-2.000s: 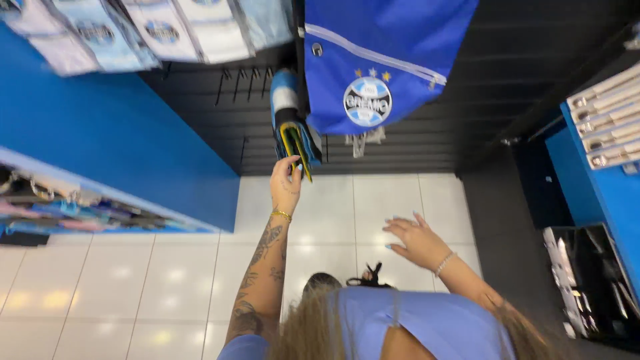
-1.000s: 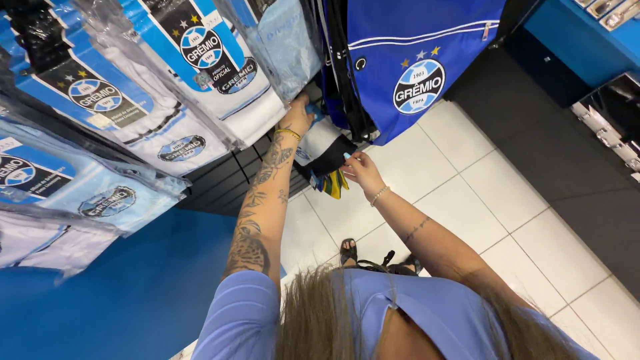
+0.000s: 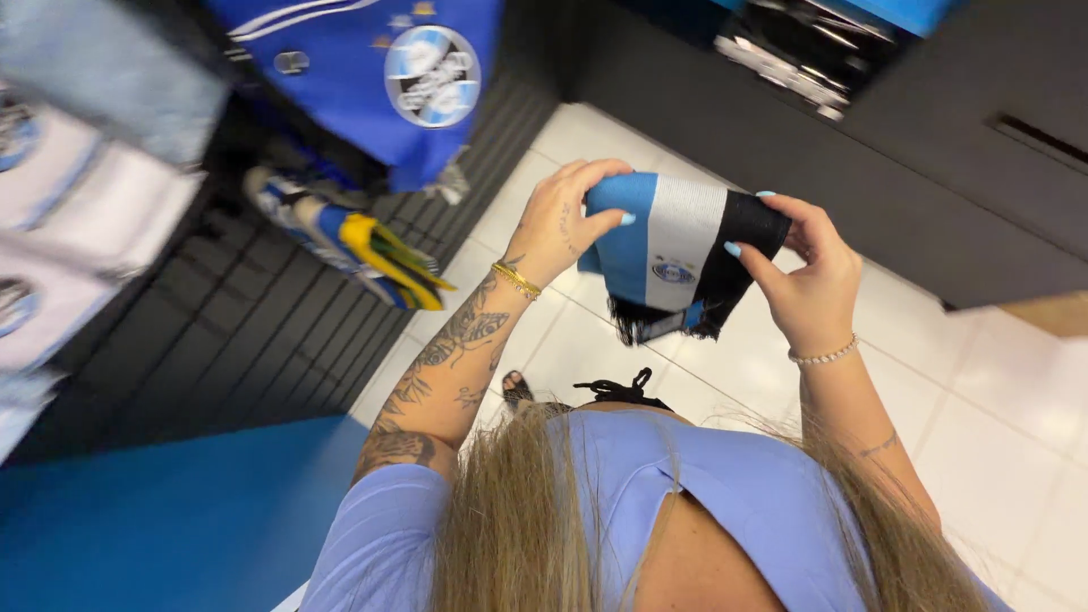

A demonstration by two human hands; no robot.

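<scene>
A folded knit scarf with blue, white and black stripes, a small round crest and black fringe hangs between my two hands above the tiled floor. My left hand grips its blue end, thumb in front and fingers behind the fold. The black end is pinched in my right hand, thumb on the front face. A tag shows partly among the fringe. More folded scarves, yellow, green, blue and white, hang on the slatted wall left of my left hand.
A blue drawstring-type bag with a round crest hangs at the upper left. Packaged white and light-blue items fill the far left. Dark cabinets run along the upper right, with black packaged goods above. A blue panel stands at lower left.
The striped scarf, beside the hanging bag one second ago, has moved away from the rack and is now held up by both hands. The view has turned.
</scene>
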